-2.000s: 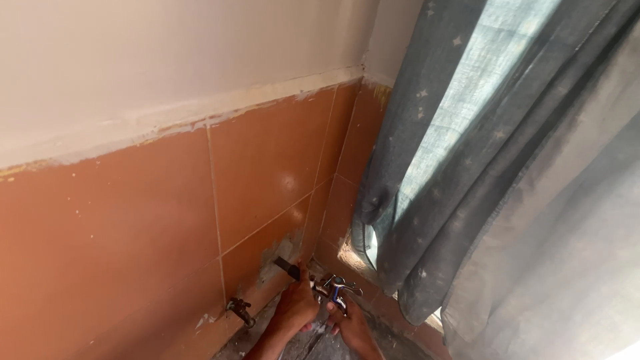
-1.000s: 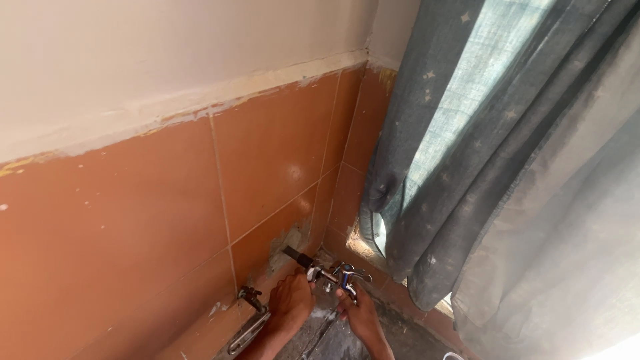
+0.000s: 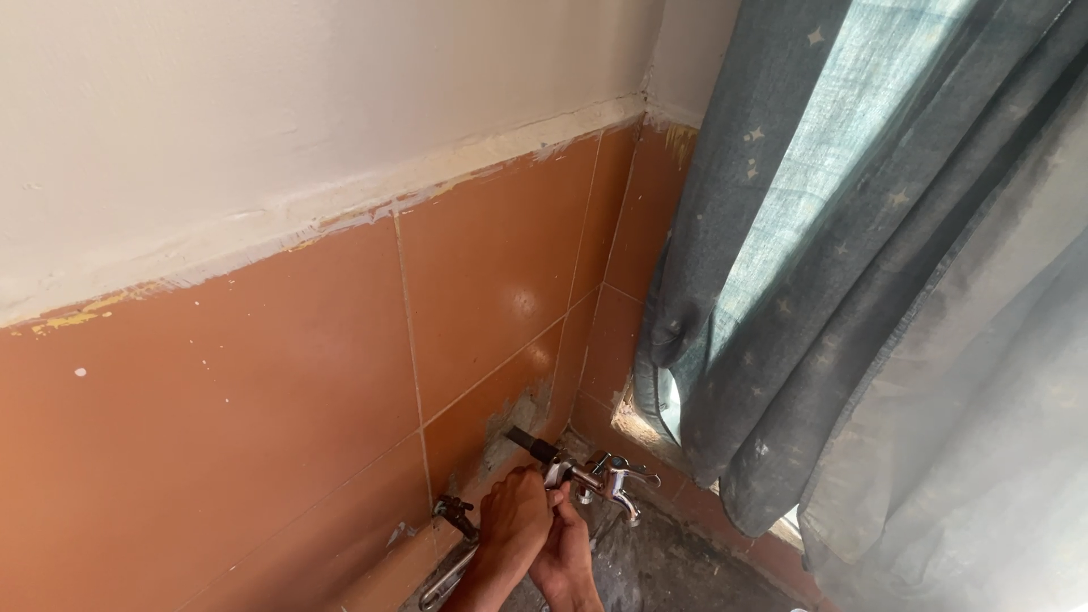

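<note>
A dark pipe comes out of a rough cement patch low on the tiled wall. On its end sits a chrome faucet with a curved spout and lever handles. My left hand is bent around the metal fitting between pipe and faucet; its fingertips are partly hidden. My right hand is close against it from below, with fingertips at the same fitting. Whether either hand holds a small part cannot be seen.
An older dark tap sticks out of the wall left of my hands, with a long metal handle-like piece below it. A grey star-patterned curtain hangs at the right. The dark floor or ledge lies beneath the faucet.
My right hand has moved left from the faucet to the fitting beside my left hand. The faucet is now out of my right hand's fingers.
</note>
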